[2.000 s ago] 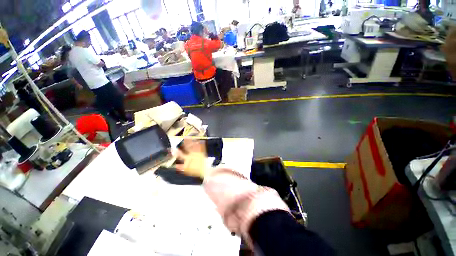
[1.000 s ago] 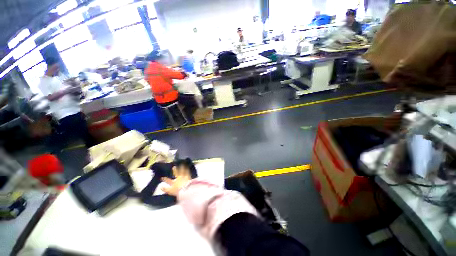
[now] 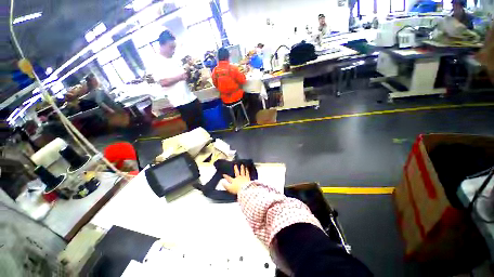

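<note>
My right hand (image 3: 237, 180) reaches out over the white tabletop (image 3: 200, 230) and lies with spread fingers on black fabric pieces (image 3: 218, 186) at the table's far side. The hand rests on top of the fabric; I cannot see it grip anything. The black fabric lies just right of the control panel (image 3: 173, 173), a black box with a grey screen. My left hand is not in view. The dark machine bed plate (image 3: 120, 252) shows at the lower left.
Pale folded material (image 3: 187, 142) lies behind the panel. An open carton with red stripes (image 3: 414, 203) stands on the floor at the right. Another box with dark contents (image 3: 310, 201) is beside the table. Thread cones (image 3: 49, 177) stand at the left. Two people are beyond the aisle.
The view has swung left and back, so table and panel appear further right. My right hand stays on the black fabric, now with its fingers spread. The standing person has turned.
</note>
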